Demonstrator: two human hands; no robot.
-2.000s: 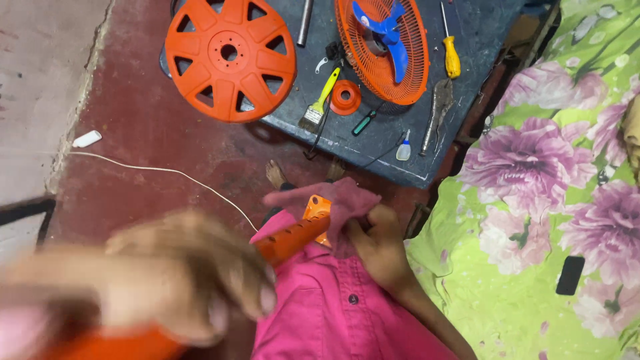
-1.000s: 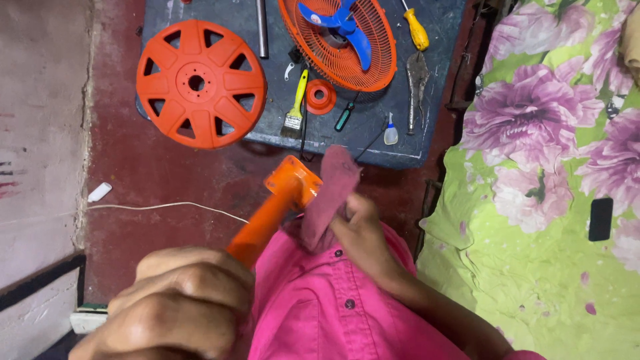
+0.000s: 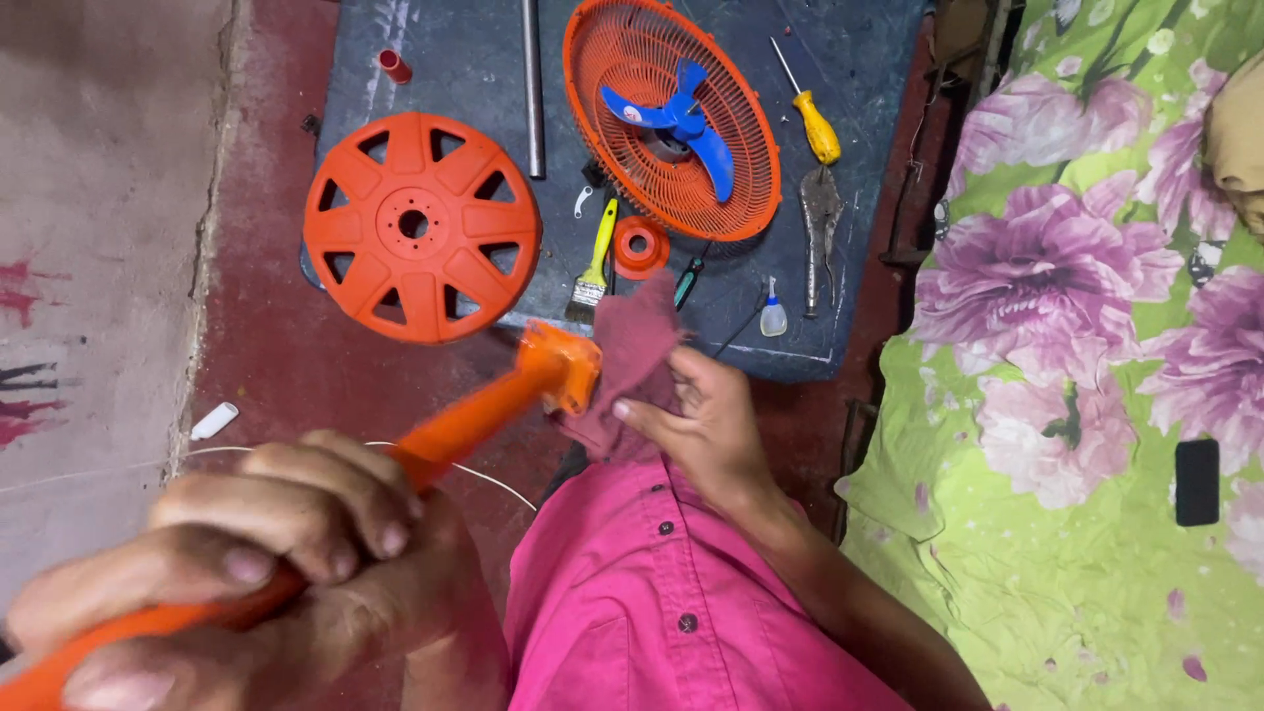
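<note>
My left hand (image 3: 286, 553), large at the lower left, is wrapped around an orange tube (image 3: 459, 420) that slants up to a flat orange bracket end. In my right hand (image 3: 706, 425) is a maroon cloth (image 3: 632, 360), held between thumb and fingers beside that bracket end. Beyond them on the dark table lie a round orange slotted fan base (image 3: 423, 174) and an orange fan grille (image 3: 755, 148) with blue fan blades (image 3: 681, 117) in it. A yellow-handled paintbrush (image 3: 596, 259) lies next to a small orange ring-shaped part (image 3: 640, 247).
The dark table (image 3: 790, 360) also bears a metal pipe (image 3: 534, 94), a yellow-handled screwdriver (image 3: 818, 126), locking pliers (image 3: 819, 232), a small dropper bottle (image 3: 773, 314) and a red cap (image 3: 395, 67). A phone (image 3: 1197, 482) lies on the floral bedding (image 3: 908, 592) at right. A white cable crosses the floor.
The orange tube has shifted against the cloth; its bracket end, partly behind the cloth two seconds ago, now shows beside it. Both hands keep hold. The view has moved.
</note>
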